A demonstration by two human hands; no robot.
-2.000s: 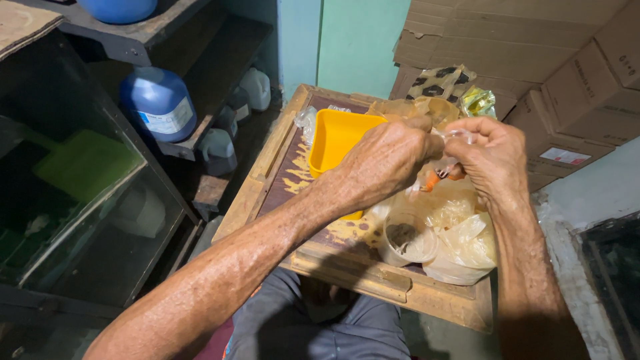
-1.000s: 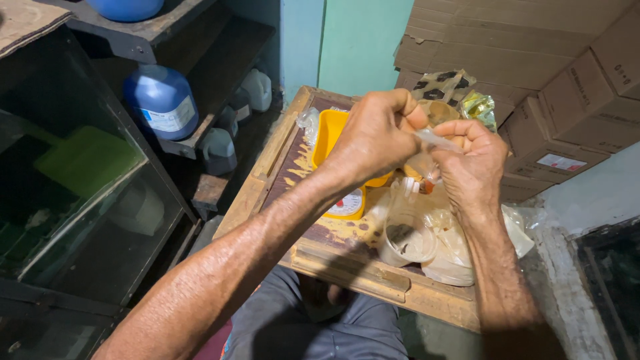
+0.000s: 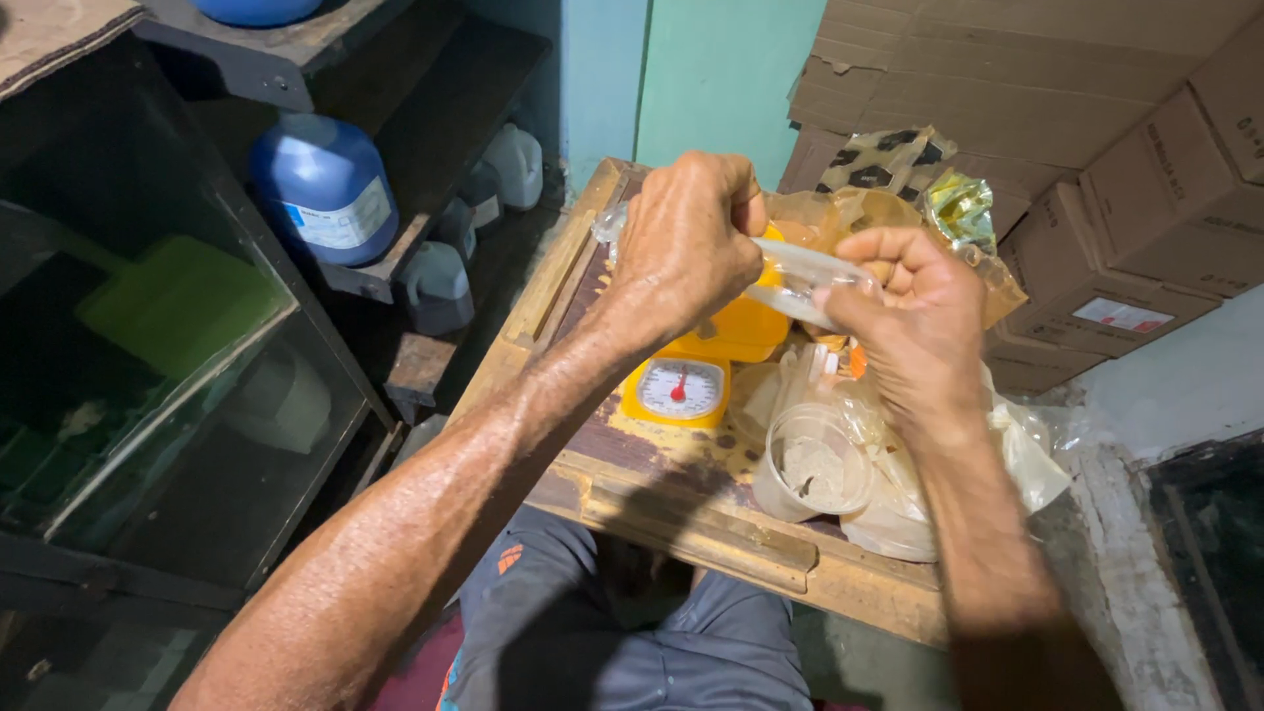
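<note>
A clear plastic bag is stretched between my two hands above the table. My left hand pinches its left end, and my right hand grips the other end between thumb and fingers. Below my left hand stands a yellow kitchen scale with a round dial and red pointer; its yellow pan is partly hidden by that hand. A clear plastic tub with grey powder in it stands below my right hand, beside crumpled plastic bags. Something orange shows behind my right fingers.
The wooden table has a raised frame. Cardboard boxes are stacked at the right. Patterned wrappers lie at the table's back. To the left, a blue jug and other jugs stand on shelves beside a glass-fronted cabinet.
My hands have moved apart, and the plastic between them is now stretched out. The scale's dial, hidden two seconds ago, is in full view.
</note>
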